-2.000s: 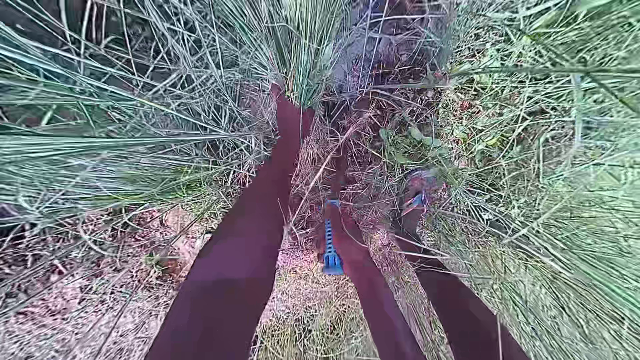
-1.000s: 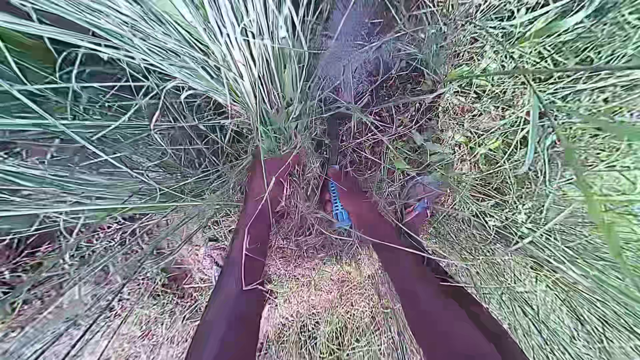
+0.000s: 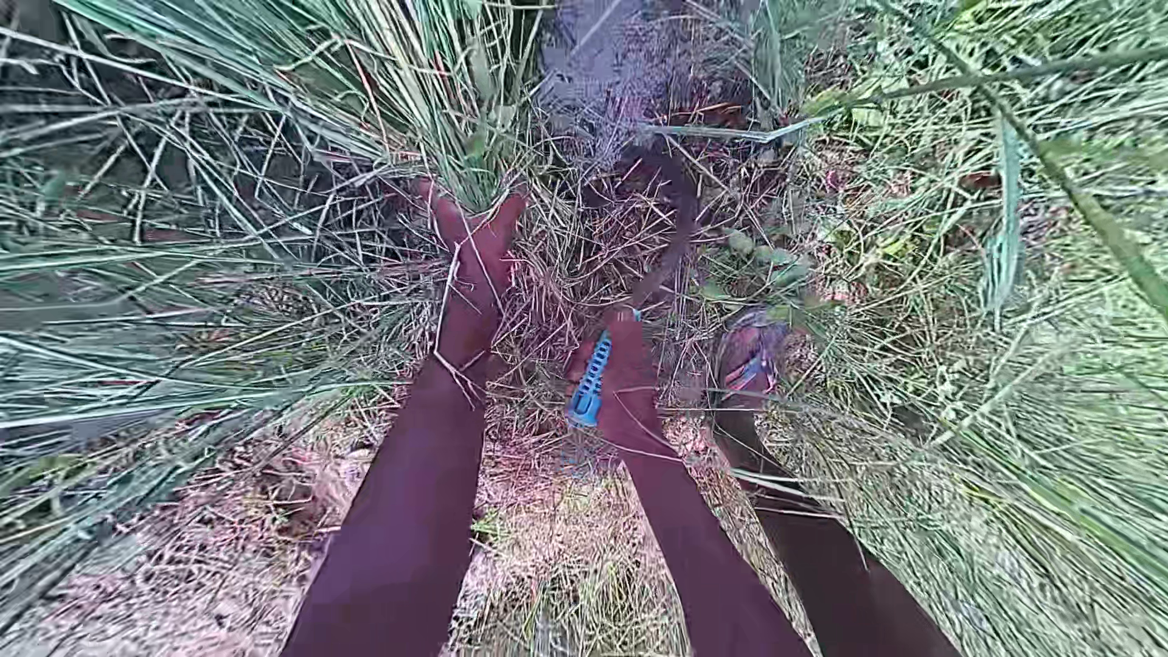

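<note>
My left hand is around the base of a clump of long green grass, thumb and fingers spread to either side of the stems. To its right, my right hand is closed on the blue handle of a sickle. The sickle's dark curved blade reaches forward from the fist and bends to the left at its far end, apart from the clump. The blade tip is blurred among dry stalks.
A foot in a sandal stands right of my right hand, with the leg below it. Tall grass fills the right side, and long blades lean across the left. Dry straw covers the ground nearer me. A grey blurred patch lies ahead.
My left hand was lower against the clump a second ago and is now further forward at its base. The sickle's curved blade shows more plainly now.
</note>
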